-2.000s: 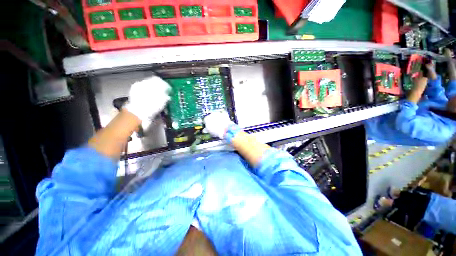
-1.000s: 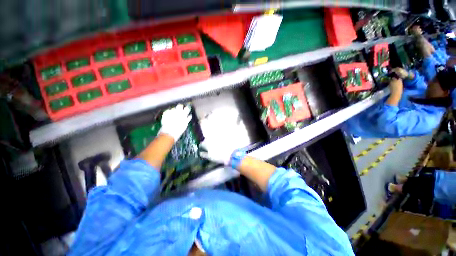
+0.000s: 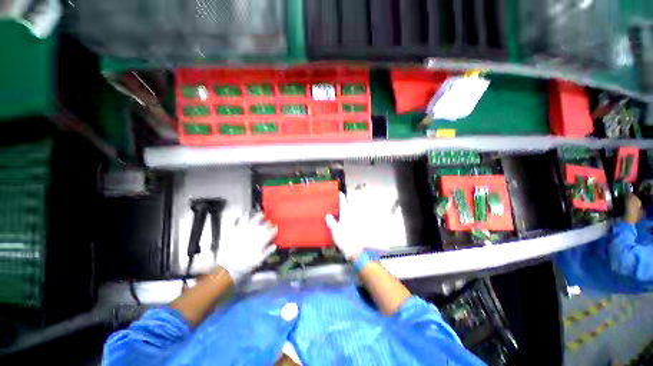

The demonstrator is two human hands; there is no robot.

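Note:
A plain red sheet (image 3: 301, 214) lies over the main circuit board in the black carrier fixture (image 3: 262, 177) in front of me. A green strip of the board shows above the sheet. My left hand (image 3: 247, 241), in a white glove, is at the sheet's left edge. My right hand (image 3: 346, 230), gloved with a blue band at the wrist, is at the sheet's right edge. Both have fingers spread on or beside the edges; whether they grip it is hard to tell.
A black scanner (image 3: 205, 214) lies left of the fixture. A red compartment tray (image 3: 274, 141) with small green boards stands behind the rail. Another fixture with a red sheet (image 3: 458, 187) and small boards is to the right. A white paper slip (image 3: 460, 97) lies behind. A person's blue sleeve (image 3: 608, 261) shows far right.
A red sheet now covers the main board, which was bare before. My left hand has moved from above the board to the sheet's left side. The view has levelled.

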